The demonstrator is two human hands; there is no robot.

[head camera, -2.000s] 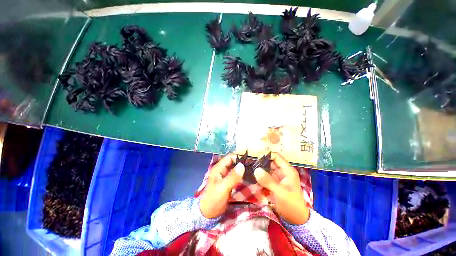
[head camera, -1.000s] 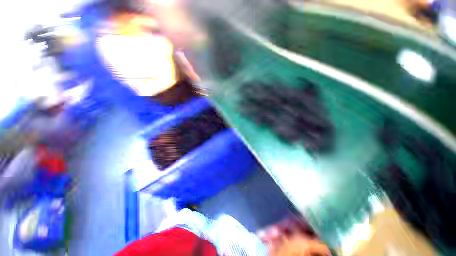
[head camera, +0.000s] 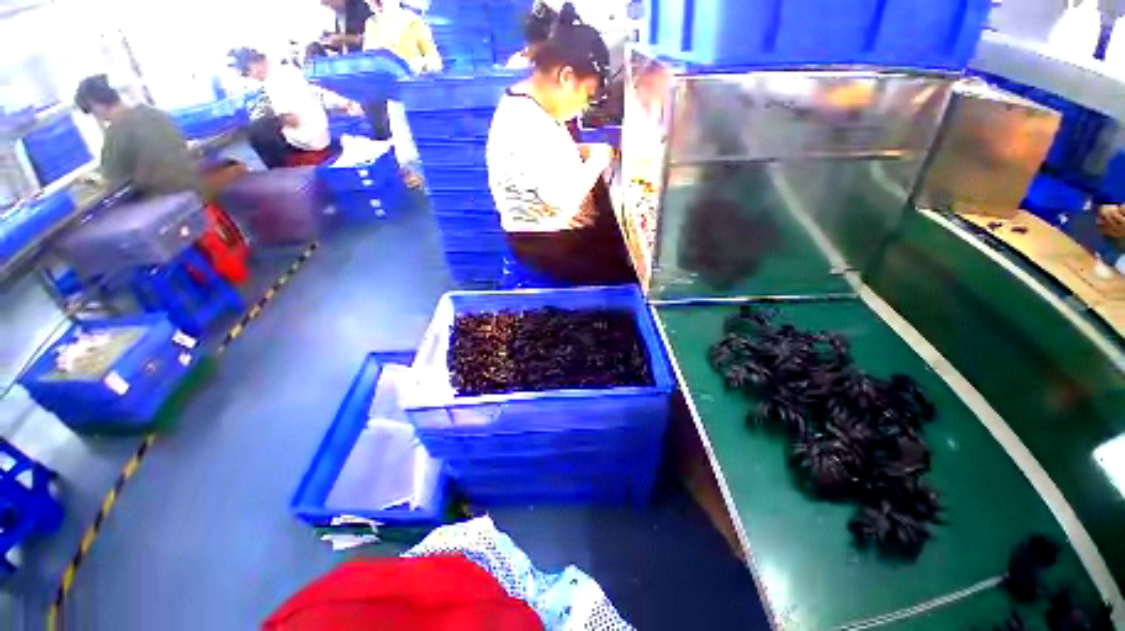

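Neither of my hands shows in the view now; only a blue patterned sleeve cover (head camera: 524, 569) and a red sleeve (head camera: 401, 597) show at the bottom edge. A heap of black spiky hair pieces (head camera: 849, 425) lies on the green bench (head camera: 728, 450) at the right. A few more black pieces (head camera: 1034, 569) lie at the bottom right corner, partly cut off. A blue crate (head camera: 543, 425) filled with black and brown-gold parts (head camera: 549, 349) stands left of the bench edge.
A clear divider panel (head camera: 790, 185) stands across the bench behind the heap. A shallow blue tray with white liner (head camera: 383, 462) lies on the floor left of the crate. A person in a white top (head camera: 537, 160) sits beyond it. Stacked blue crates (head camera: 450, 185) and other seated people are behind.
The view has swung left from the bench front to the floor and neighbouring seats. My hands, which held a black piece above my lap, have left the picture.
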